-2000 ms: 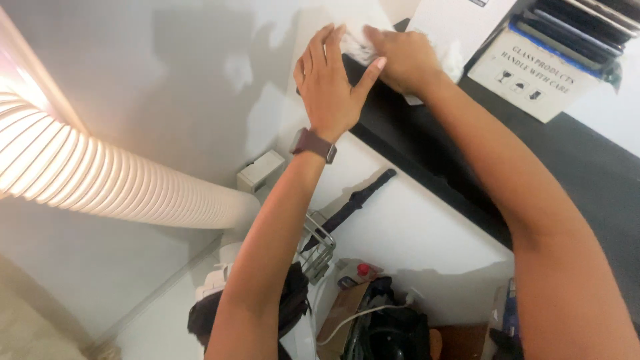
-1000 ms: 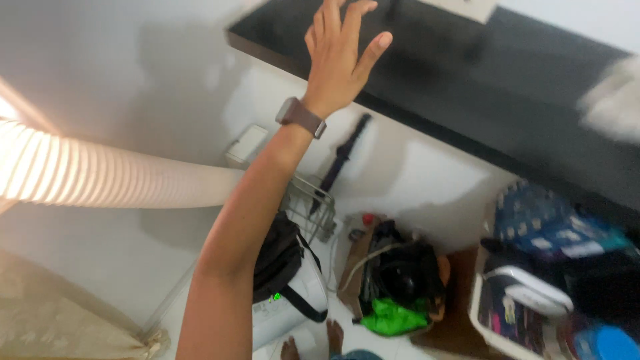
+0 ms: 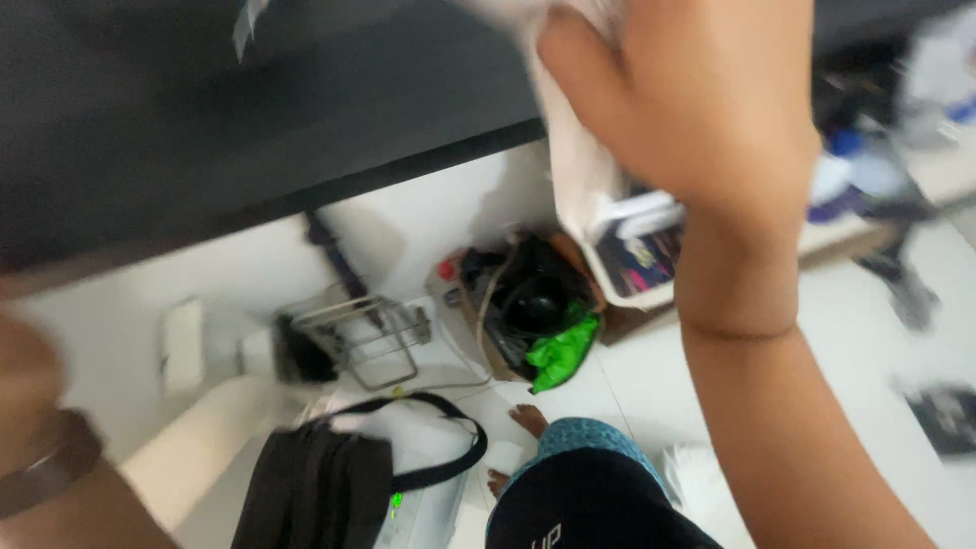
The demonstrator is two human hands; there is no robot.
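My right hand, blurred, grips a whitish cloth that hangs over the front edge of a dark shelf. The thumb presses on the cloth; the other fingers are partly cut off by the top of the view. At the far left edge is my left hand, blurred and partly out of view, near the shelf's front edge, with a brown watch on the wrist. Whether its fingers hold anything cannot be seen. A small pale strip shows over the shelf at the upper left.
Below the shelf stand a metal rack, a box with black items and a green bag, and a white bin. A black bag lies on a white appliance. A pale duct runs at lower left. My feet are on the tiled floor.
The view has swung strongly. My right hand, out of view one second ago, is back at the right with the cloth. My left hand now shows only at the far left edge.
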